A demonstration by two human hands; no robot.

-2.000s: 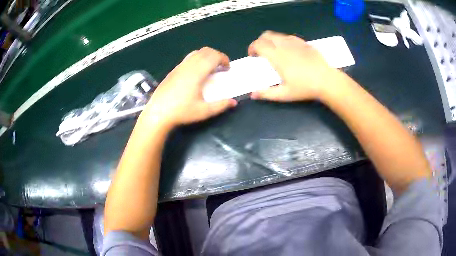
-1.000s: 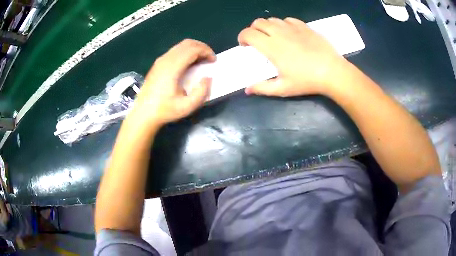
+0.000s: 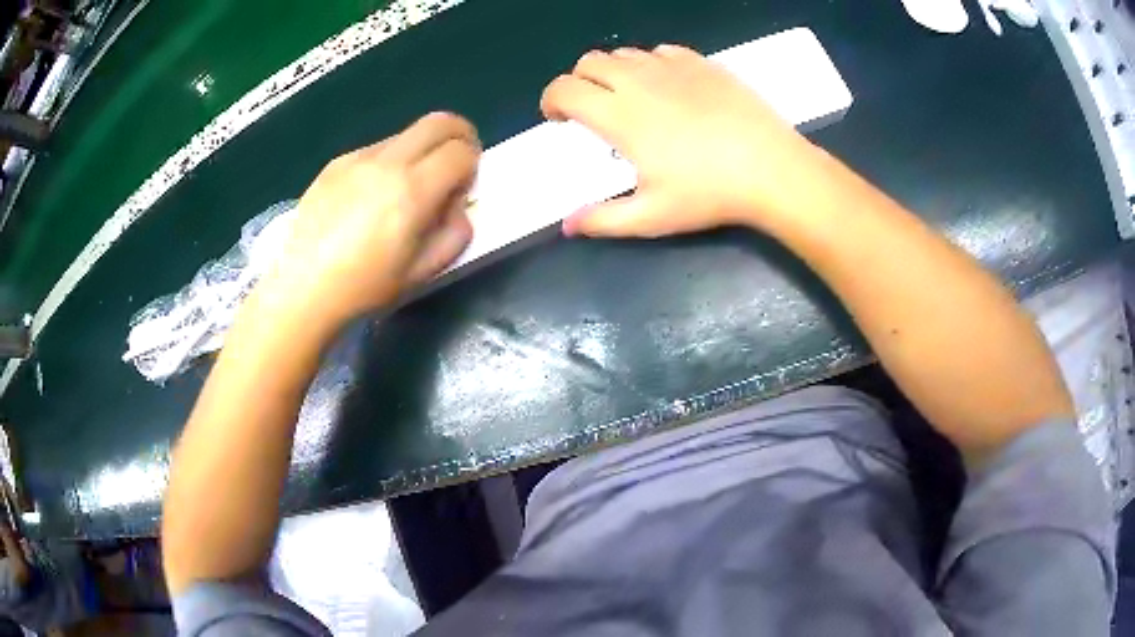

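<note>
A long white power strip (image 3: 529, 187) lies slanted on the dark-green worktop, its right end farther from me. My left hand (image 3: 392, 212) is curled over its left end, fingers bent in; that end is hidden under the hand. My right hand (image 3: 666, 143) lies across its middle, fingers over the far edge and thumb at the near edge. The right end shows bare and white. A clear plastic bag with the white cord (image 3: 199, 317) lies left of the strip, partly behind my left hand and forearm.
A whitish rail (image 3: 237, 134) separates the worktop from the brighter green belt (image 3: 162, 93). White pieces (image 3: 936, 13) lie at the top right. White covers with dark holes (image 3: 1095, 75) stand at the right edge. A white bag (image 3: 349, 560) is below the table's front edge.
The view has shifted. The strip appears farther left and more slanted. My left hand has moved left to the strip's end and its fingers have curled. My right hand stays across the strip.
</note>
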